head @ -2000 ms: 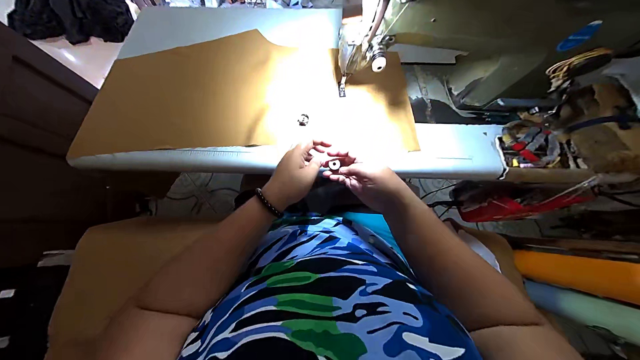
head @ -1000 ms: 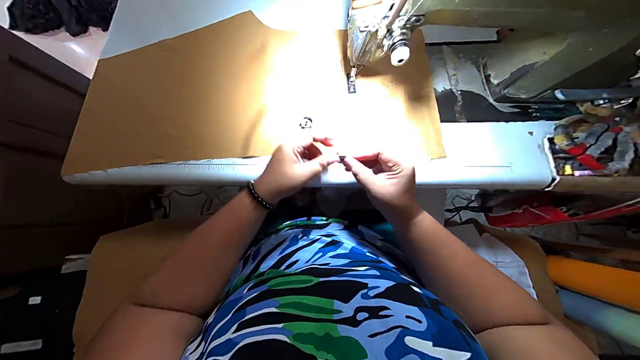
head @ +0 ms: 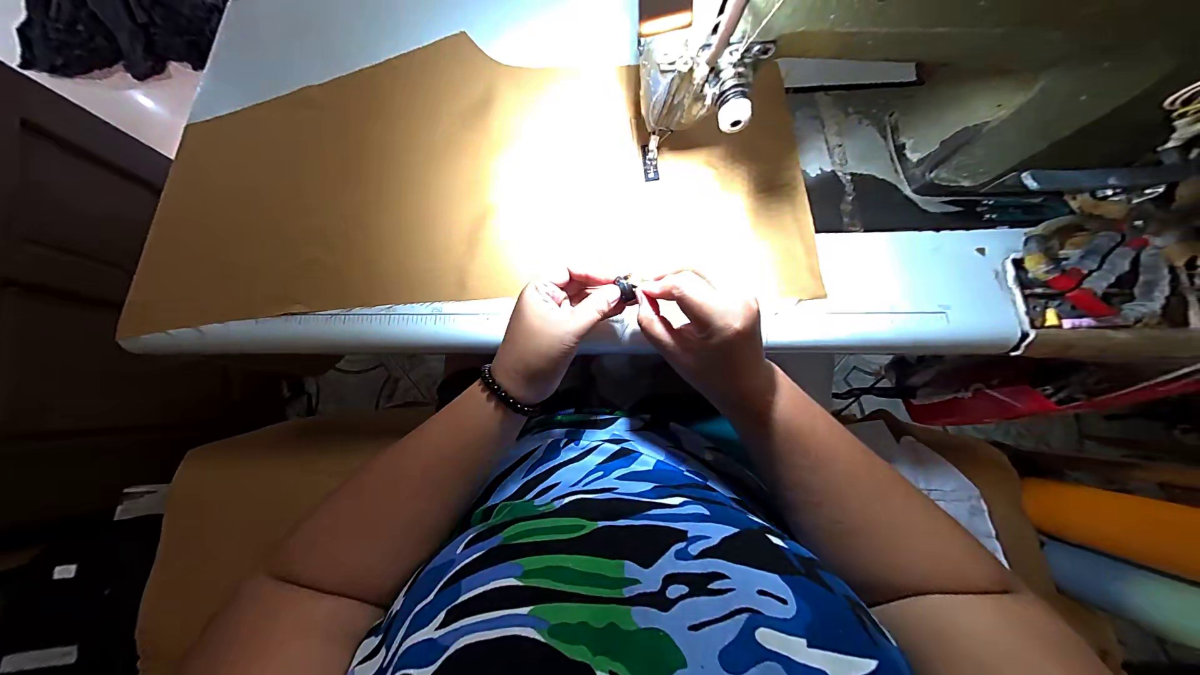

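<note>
My left hand (head: 553,323), with a dark beaded bracelet at the wrist, pinches a small dark round metal part (head: 625,290), which looks like a bobbin case, between thumb and fingers. The fingertips of my right hand (head: 698,319) meet at its right side; whether they grip the part or a thread is too small to tell. Both hands are over the front edge of the white sewing table. Beyond them lies a brown fabric panel (head: 375,197), brightly lit in the middle. The presser foot (head: 652,161) of an industrial sewing machine (head: 937,103) stands over the panel.
A ruler scale (head: 403,320) runs along the table's front edge. At the right is a tray (head: 1020,300) of thread spools and small items, with red material (head: 994,403) below. Orange and pale rolls (head: 1116,525) lie at lower right. Dark cloth (head: 112,37) is at upper left.
The small metal part that lay on the brown fabric in the earlier frames no longer shows there; a similar dark part is now in my left fingers. My hands remain close together.
</note>
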